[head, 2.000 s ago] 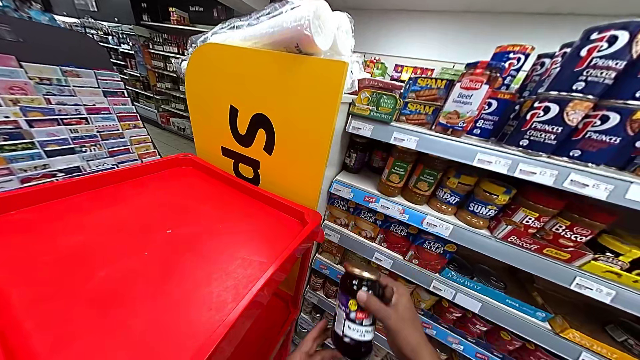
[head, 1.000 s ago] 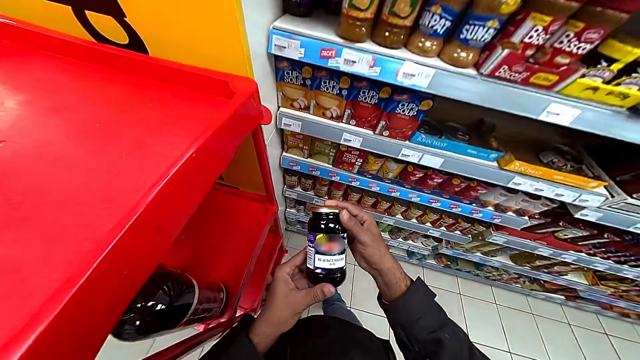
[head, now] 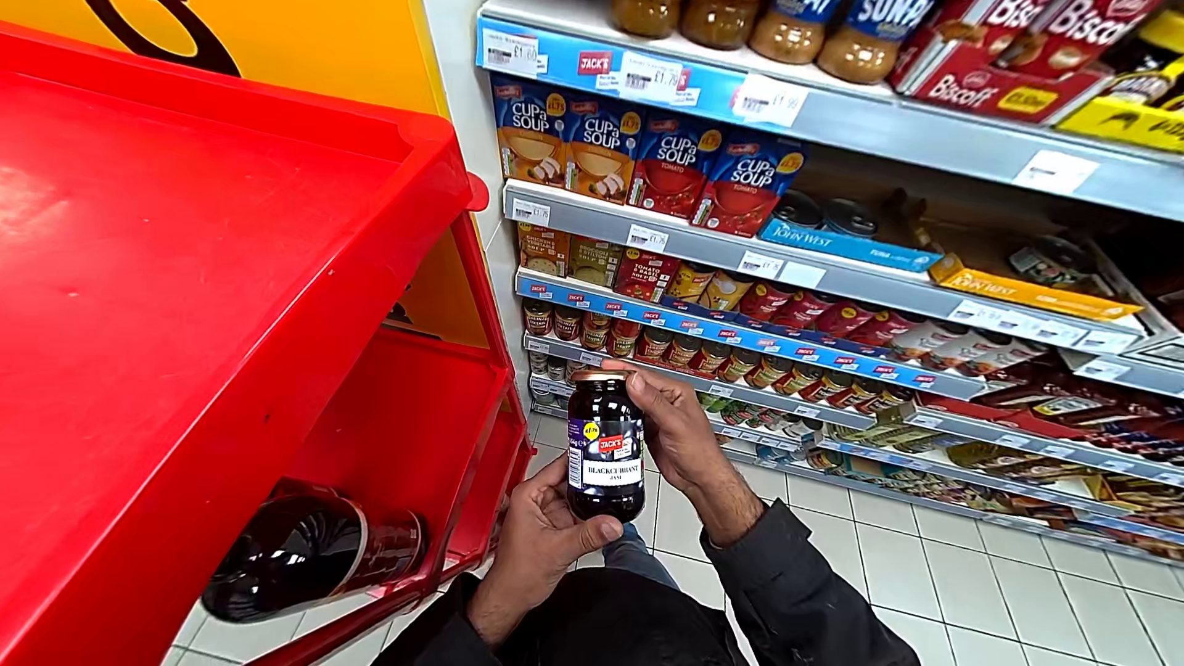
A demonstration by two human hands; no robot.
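Observation:
A glass jar of blackcurrant jam (head: 606,449) is held upright between both hands, its label towards me. My left hand (head: 546,546) grips the lower left of the jar, with the thumb across its base. My right hand (head: 680,430) holds the jar's upper right side, fingers at the metal lid. To the left is a red plastic trolley (head: 213,213) with a flat top tray. A large dark bottle (head: 305,550) lies on its side on the trolley's lower level, partly hidden by the top tray.
Shop shelves (head: 638,236) rise ahead and to the right, with cup soup boxes (head: 601,143), a John West tin tray (head: 846,245), small jars (head: 708,356) and Biscoff packs (head: 990,88). Behind the trolley stands a yellow panel (head: 342,46). Below is a tiled floor (head: 888,546).
The view has tilted down since two seconds ago. The jar, tilted in the hands then, is now upright. Between one second ago and now, both hands keep nearly the same hold.

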